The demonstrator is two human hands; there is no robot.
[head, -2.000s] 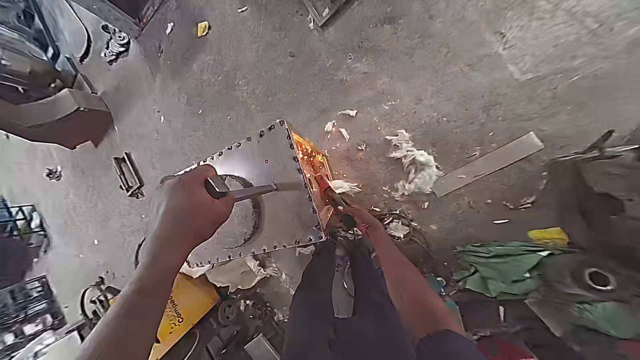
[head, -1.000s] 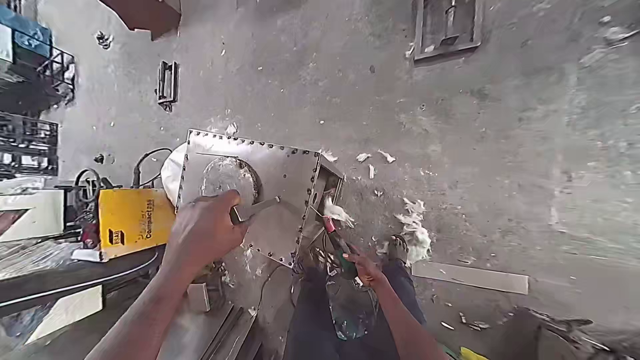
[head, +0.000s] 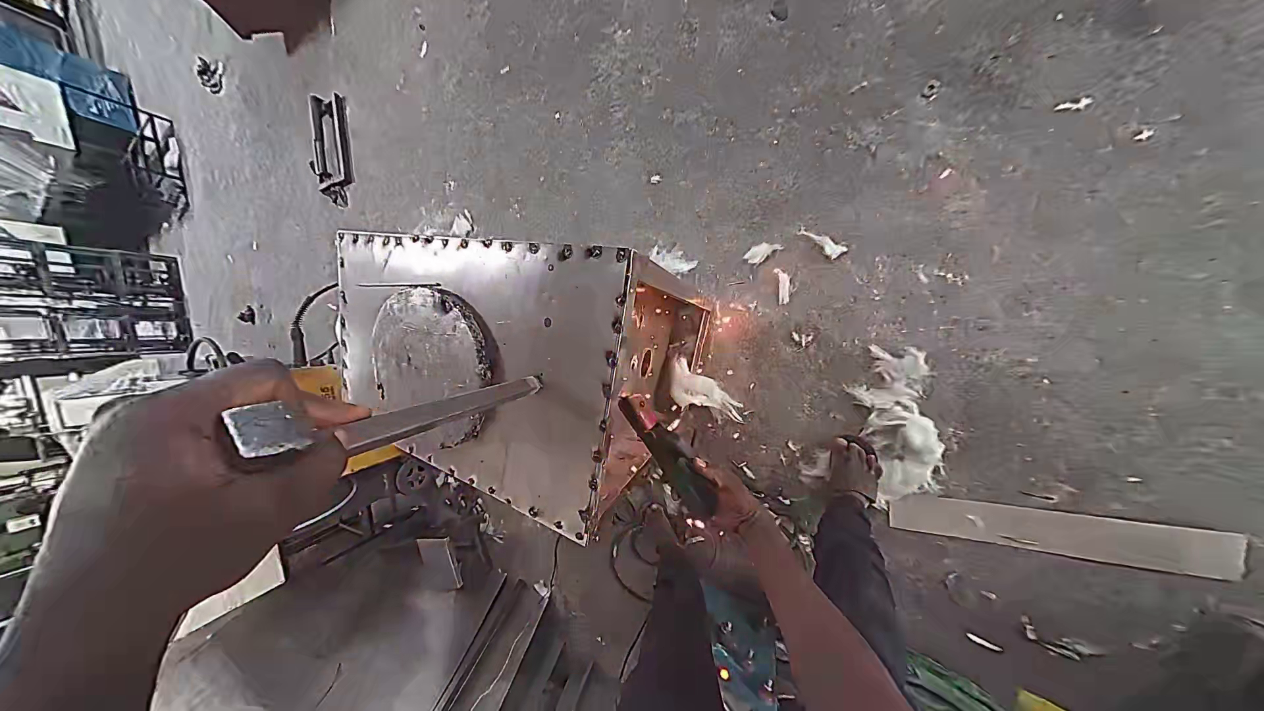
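Note:
My left hand (head: 286,444) is closed around a square metal bar (head: 439,415), its far end over the top of a sheet-metal box (head: 553,346). Dark weld spots line the box's edges, and a round cut plate (head: 425,346) lies in its top face. My right hand (head: 731,499) grips a dark welding torch or electrode holder (head: 676,459), partly blurred, beside the box's open right side. An orange glow lights that side and sparks fly around it. White fibre wadding (head: 701,390) pokes out of the opening.
More white wadding (head: 904,425) lies near my foot (head: 854,464). A flat metal strip (head: 1071,538) rests on the concrete floor at right. Behind my left hand is a yellow machine (head: 370,454) with cables. A small metal frame (head: 331,143) lies farther off, and metal racks (head: 94,296) stand at left.
An orange glow and sparks, absent one second ago, show again at the box's right side. The bar in my left hand now points more to the right across the box. The view has shifted.

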